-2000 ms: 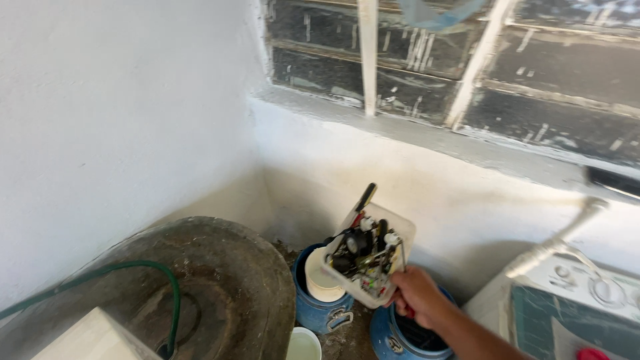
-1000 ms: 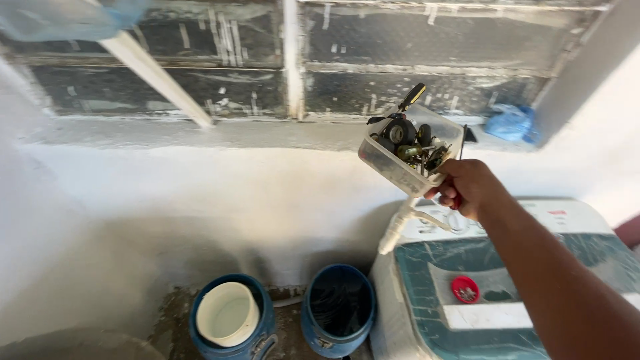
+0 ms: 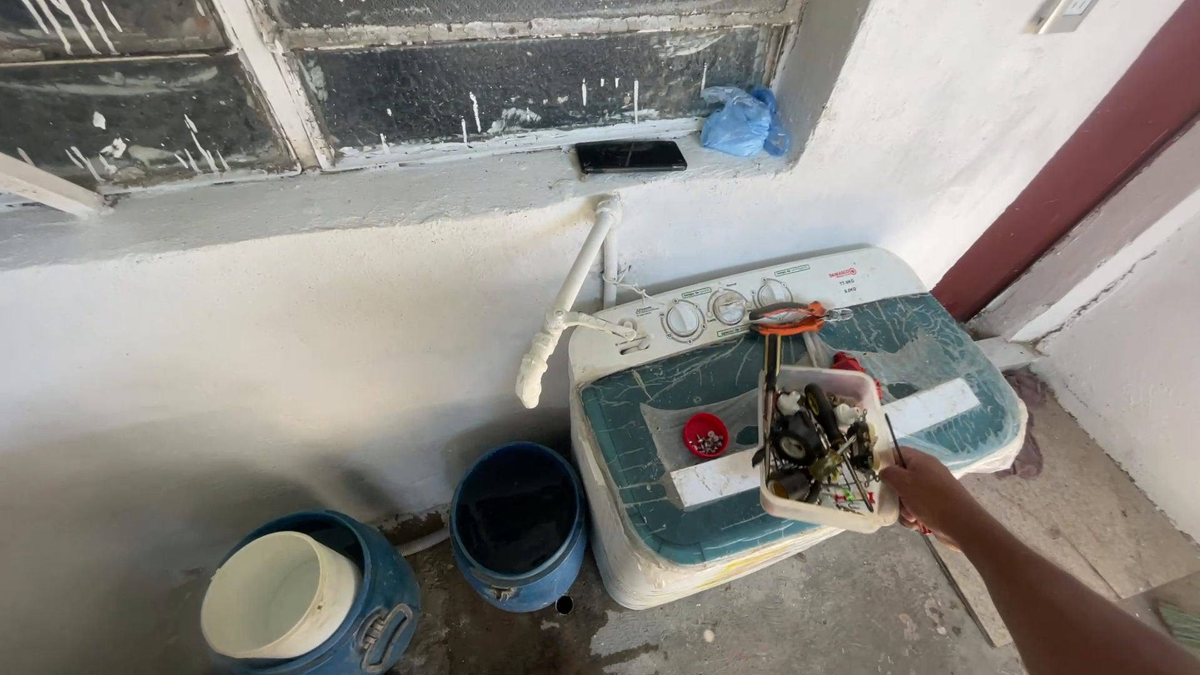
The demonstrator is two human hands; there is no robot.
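Note:
My right hand [image 3: 928,497] grips the near right side of a clear plastic container [image 3: 825,514], over the front of a washing machine [image 3: 694,534]. Small wheels [image 3: 797,439], metal parts and a tool with a black and yellow handle [image 3: 772,361] fill the container. A thin dark rod [image 3: 895,441] shows beside my fingers. On the machine lie orange-handled pliers [image 3: 789,323], a red cap [image 3: 705,435] holding small screws, and a red object [image 3: 848,364] partly hidden behind the container. My left hand is out of view.
A black phone [image 3: 631,157] and a blue plastic bag [image 3: 741,122] lie on the window ledge. A white pipe [image 3: 562,309] juts from the wall. Left of the machine stand two blue drums [image 3: 517,592], [image 3: 398,572], one with a white bucket [image 3: 281,595] in its mouth.
The view has swung right. My right hand has carried the container from above the drums, past the wall below the window, to over the washing machine.

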